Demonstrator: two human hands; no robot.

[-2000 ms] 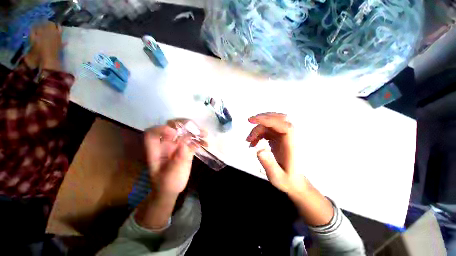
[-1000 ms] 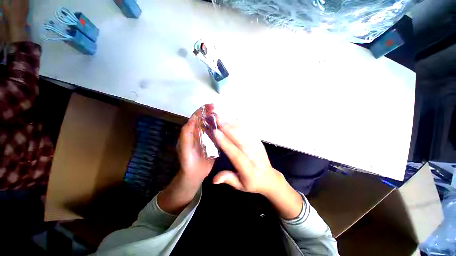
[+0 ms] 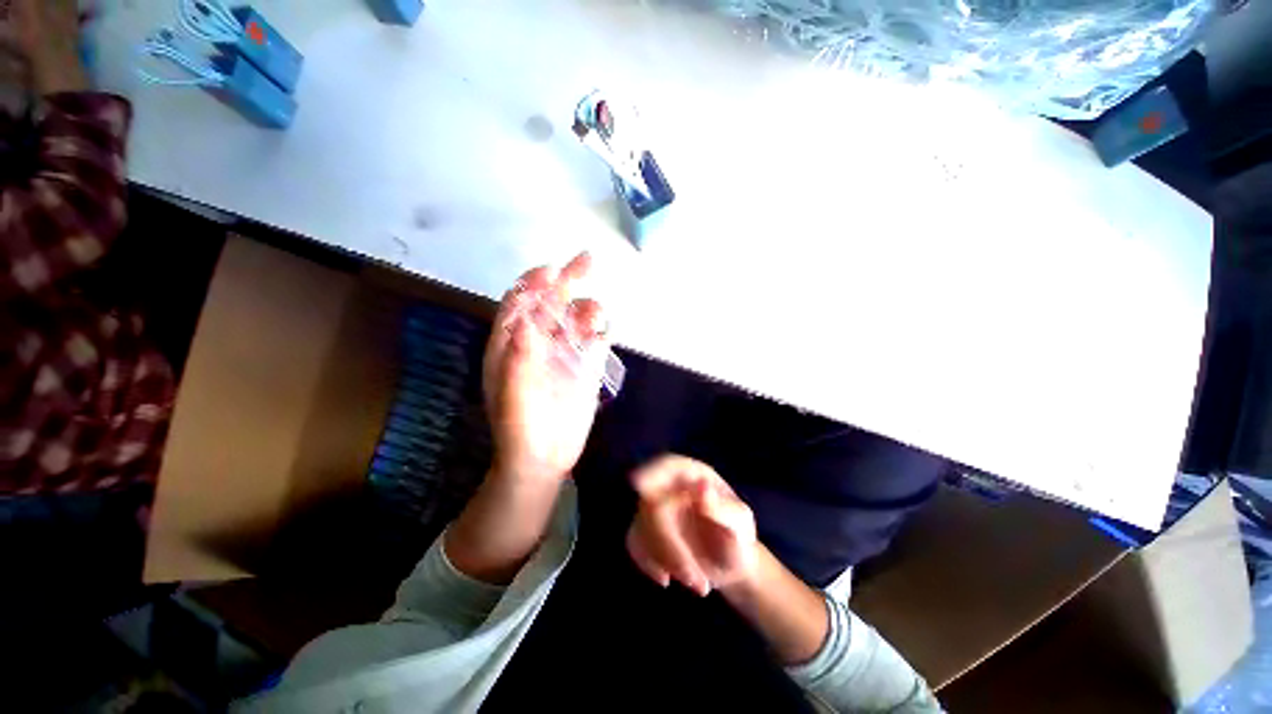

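Observation:
My left hand (image 3: 547,377) is raised palm up at the table's near edge, with a clear, shiny plastic piece (image 3: 558,332) lying across its fingers. A small dark and pale end shows beside the palm; I cannot tell what it is. My right hand (image 3: 693,527) is lower and to the right, away from the left hand, fingers curled and slightly blurred; nothing shows in it. A small blue-grey box (image 3: 646,216) stands on the white table (image 3: 893,279) in front of me, with a pale cable loop (image 3: 603,128) sticking out of its open end.
Two blue boxes (image 3: 261,87) with cable loops stand at the upper left. Another box (image 3: 1141,126) sits at the far right, near the big bag of cables (image 3: 1004,49). A carton (image 3: 265,405) with rows of boxes is below left, another (image 3: 1186,600) below right. A plaid sleeve (image 3: 70,195) is at left.
My right hand has moved away from my left hand, down toward me, and its fingers have curled. My left hand has turned more palm up with the plastic piece. The view has shifted slightly.

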